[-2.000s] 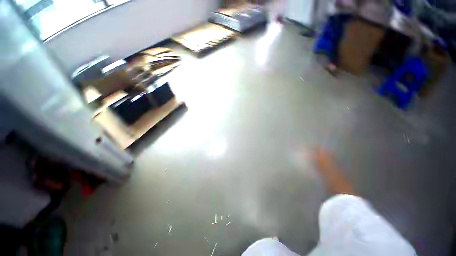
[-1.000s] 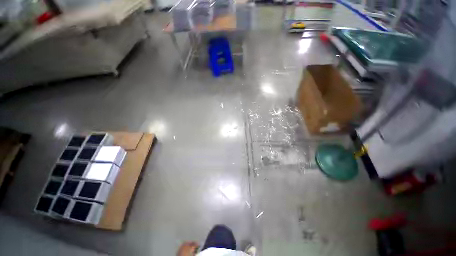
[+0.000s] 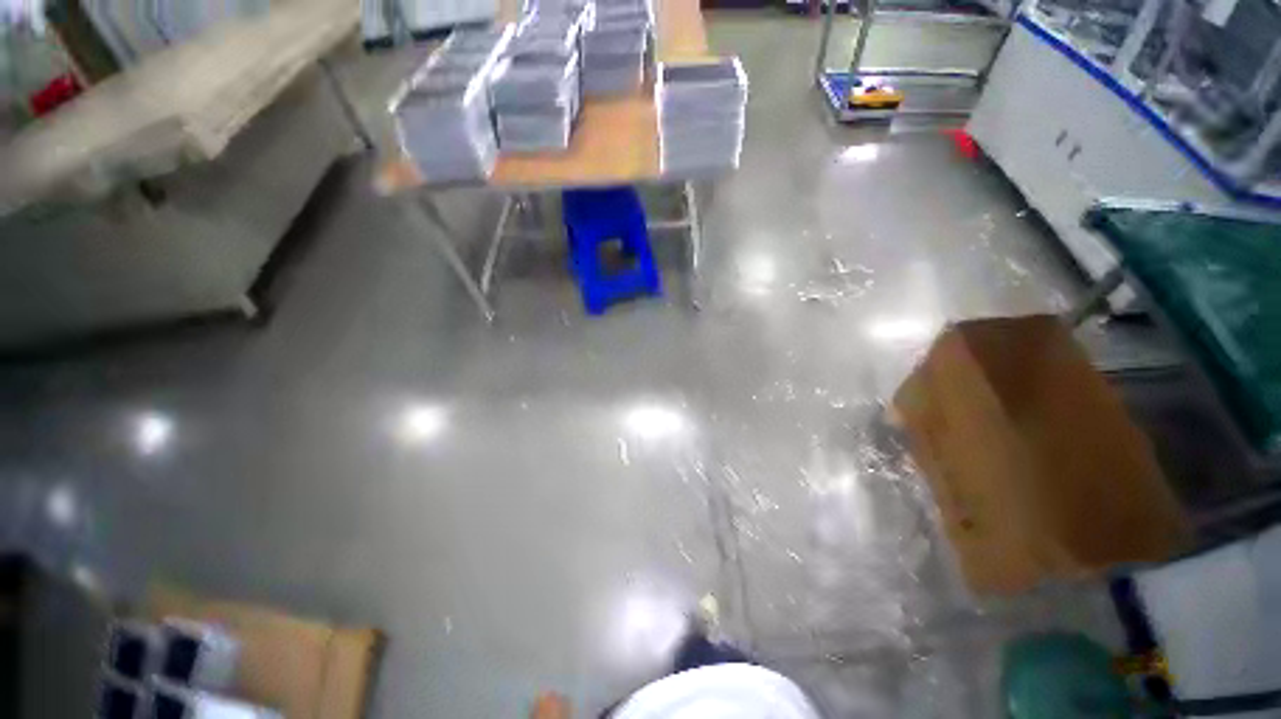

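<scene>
My left hand (image 3: 551,707) shows only as a small blurred skin-coloured patch at the bottom edge, left of my white clothing; its fingers cannot be made out. My right hand is not in view. Stacks of panels (image 3: 700,115) with striped grey-white edges stand on a tan table (image 3: 562,170) at the top centre. More panel stacks (image 3: 176,655), some with dark tops, sit on a brown cardboard sheet (image 3: 302,660) on the floor at the lower left, cut off by the bottom edge.
A blue stool (image 3: 611,250) stands under the table's front edge. An open cardboard box (image 3: 1033,457) and a green round stool (image 3: 1063,677) are at right. Green-topped and white equipment lines the right side. A large bench (image 3: 211,113) stands left. Litter lies on the floor.
The tan table, blue stool and cardboard box appear nearer and larger. The floor panel stacks have shifted down to the lower left corner and are partly cut off. The view has moved forward.
</scene>
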